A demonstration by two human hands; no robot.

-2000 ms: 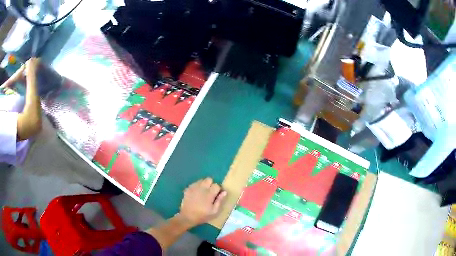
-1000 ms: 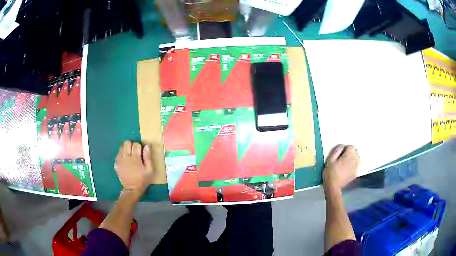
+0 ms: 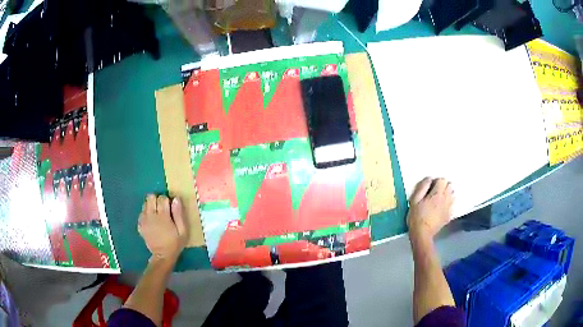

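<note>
The printed cardboard sheet (image 3: pixel 256 185), red and green with a white edge, lies flat in front of me on a brown cardboard sheet (image 3: pixel 172 140). A black smartphone (image 3: pixel 329 118) lies on its right part. My left hand (image 3: pixel 162 223) rests at the left edge of the brown sheet, fingers curled, holding nothing that I can see. My right hand (image 3: pixel 431 205) rests on the near left corner of the white board sheet (image 3: pixel 460 115), fingers curled, with nothing visible in it.
Stacked black panels (image 3: pixel 83 38) stand at the back left, beside a second printed sheet (image 3: pixel 70 185). More black panels (image 3: pixel 505 22) are at the back right. A yellow printed sheet (image 3: pixel 559 102) lies far right. Blue crates (image 3: pixel 492 281) and a red stool (image 3: pixel 112 300) are below the bench.
The view has turned from the left side to the bench in front of me, and both hands now show. Over the last second the hands have stayed nearly still while the view tilted slightly.
</note>
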